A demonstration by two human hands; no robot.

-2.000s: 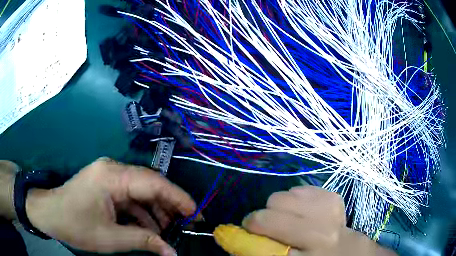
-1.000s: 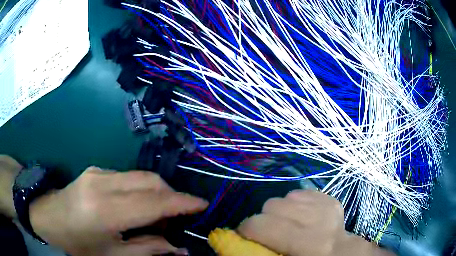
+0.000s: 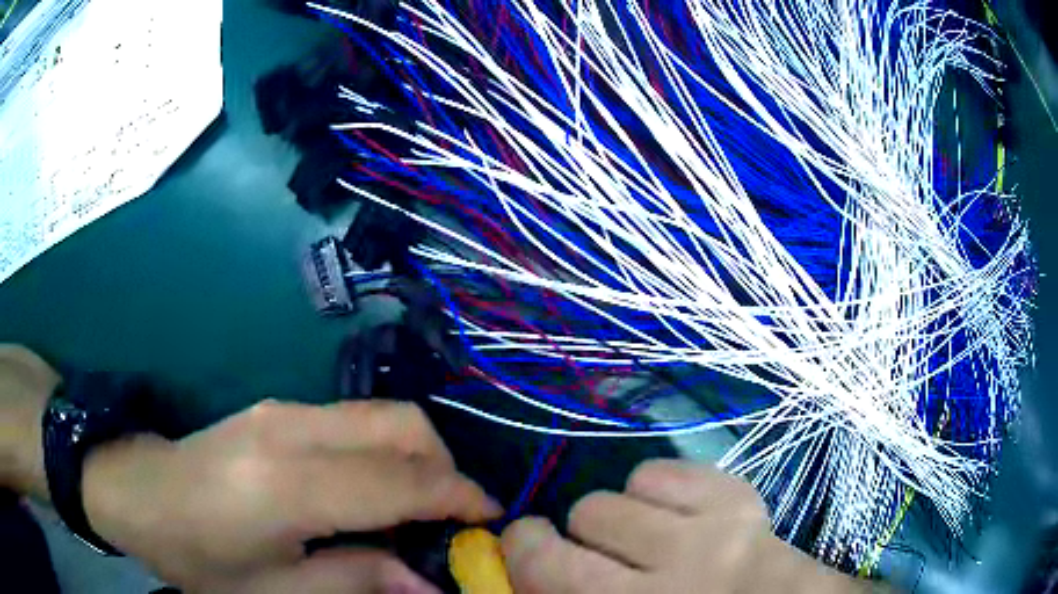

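Note:
My left hand is at the bottom left, fingers curled around a dark connector housing, mostly hidden by the fingers. Blue and red wires run up and right from beside its fingertips. My right hand is at the bottom centre, its fingers bent and close against the left fingertips. A yellow finger cot covers one of its fingers. No wire shows between the two hands; what the right fingers hold is hidden. Both hands are partly cut off by the bottom edge.
A large fan of white wires lies over blue wires and some red ones. Dark housings lie along its left side, with a grey-faced connector. A printed white sheet lies at the upper left on the green bench.
My right hand's yellow-covered finger has moved left to my left fingertips. The short white wire seen between the hands no longer shows. The bench view has shifted slightly right.

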